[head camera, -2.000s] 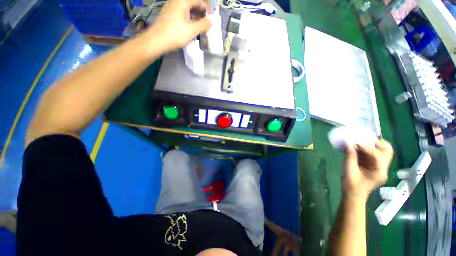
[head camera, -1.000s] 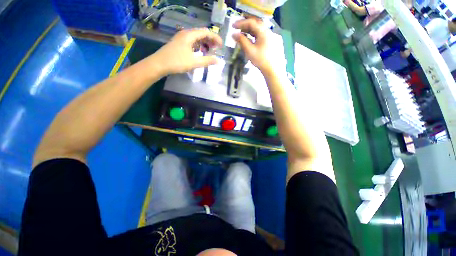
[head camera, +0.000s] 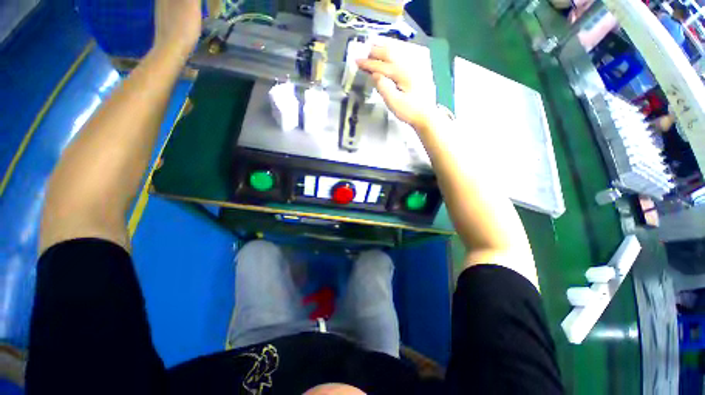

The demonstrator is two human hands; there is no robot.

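My right hand [head camera: 393, 81] is over the press machine's grey top [head camera: 251, 127], its fingertips on a white housing [head camera: 355, 63] at the back end of the dark narrow fixture [head camera: 351, 122]. The contact is partly hidden by the fingers. My left hand [head camera: 179, 19] is at the top edge, left of the machine; its fingers are cut off. Two white housings [head camera: 284, 106] with thin pins stand side by side, left of the fixture. The front panel has two green buttons [head camera: 262, 180] and a red one [head camera: 343, 193].
The air cylinder [head camera: 267, 58] and pale tubes [head camera: 375, 25] are behind the machine. A white tray [head camera: 506, 131] lies right of it. Further right are a white strip with small blocks [head camera: 603, 292] and rows of white parts [head camera: 634, 143]. Blue crates [head camera: 116, 27] stand at upper left.
My left hand has moved from the fixture to the upper left edge. My right hand came from the tray side to the fixture and stays there. Two standing housings are now uncovered.
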